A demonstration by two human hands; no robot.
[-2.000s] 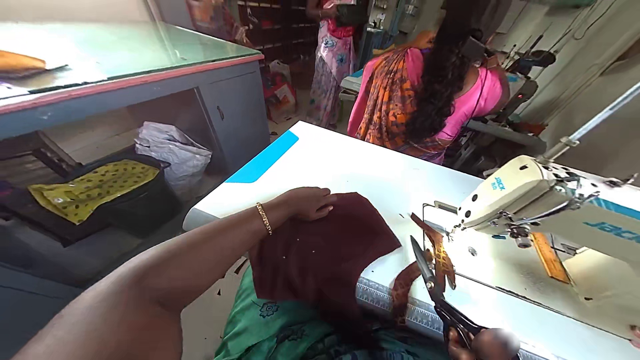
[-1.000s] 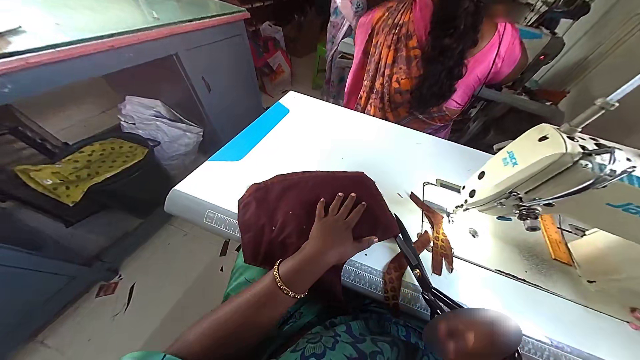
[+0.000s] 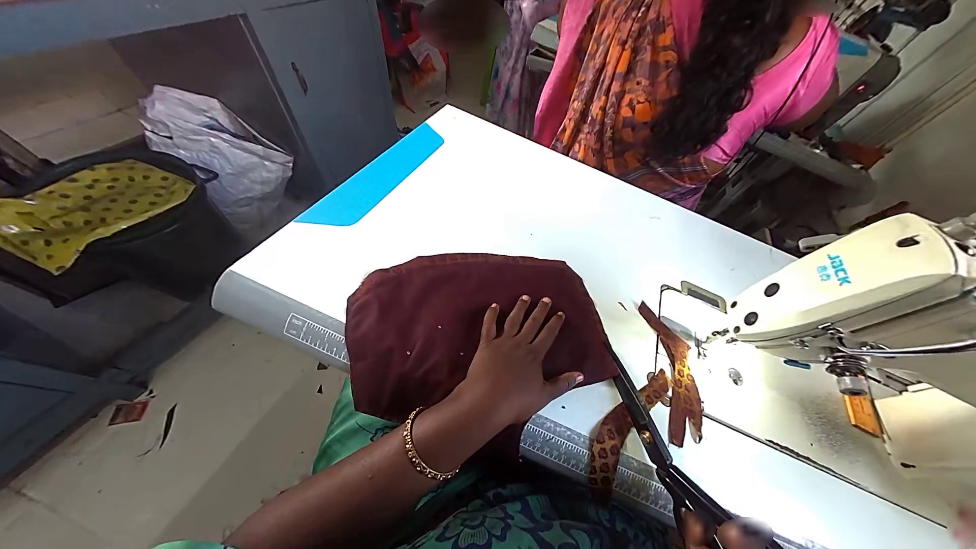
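Spread flat with its fingers apart, my left hand [image 3: 515, 366] presses on a dark maroon cloth piece [image 3: 427, 320] that lies over the front edge of the white sewing table [image 3: 534, 198]. At the bottom right, my right hand [image 3: 724, 531], partly cut off by the frame, grips the handles of black fabric scissors [image 3: 648, 435]. The scissors' tips touch the cloth's right edge; how far the blades are parted is hard to tell. Brown and gold patterned strips [image 3: 682, 374] lie just right of the blades.
A Jack sewing machine [image 3: 862, 282] stands on the right, with its thin wire guide near the strips. A ruler [image 3: 564, 442] runs along the table's front edge. Another person [image 3: 633, 91] sits beyond the table. A black tub [image 3: 175, 244] with yellow cloth and a white sack [image 3: 213, 152] are at left.
My left hand has moved from the cloth's upper edge to its right part and lies flat there. The cloth's outline is shifted and flatter than two seconds ago. The view has tilted down.
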